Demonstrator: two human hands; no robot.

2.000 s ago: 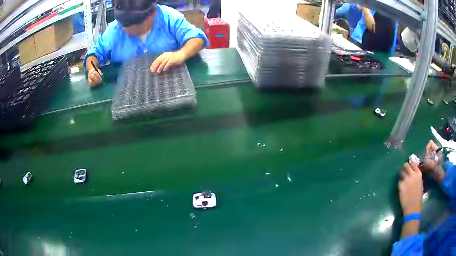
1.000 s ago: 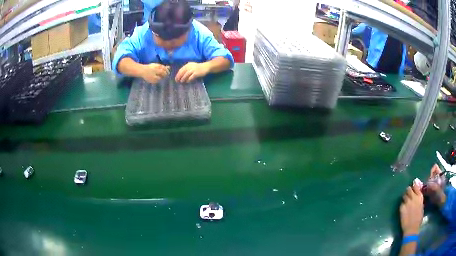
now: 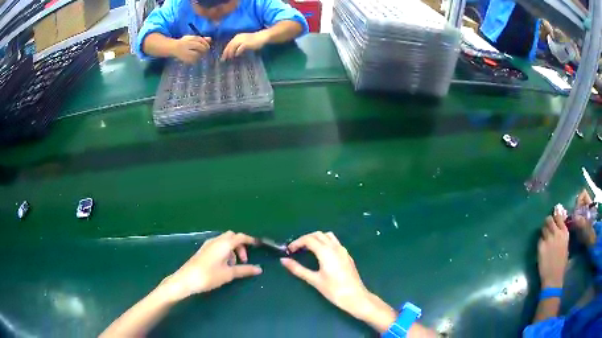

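Note:
A small part-assembled unit (image 3: 272,245) is seen nearly edge-on, a thin dark shape with a pale edge, blurred, above the green surface. My left hand (image 3: 214,265) has its fingertips at the unit's left end. My right hand (image 3: 328,269) has its fingertips at the right end, with the thumb below. The unit is held between both hands; its face and the exact finger contact are hidden or blurred. A bright blue wrist strap (image 3: 404,321) is on my right wrist.
Other units (image 3: 85,207) lie left on the green belt (image 3: 409,165), and one (image 3: 509,140) far right. A worker opposite works over a clear tray (image 3: 212,92), beside a tall tray stack (image 3: 396,53). A metal post (image 3: 571,109) and another worker's hands (image 3: 553,251) are right.
Both my hands have come into view and taken hold of the unit that lay alone in front on the belt. The camera view has shifted; the scene beyond sits higher.

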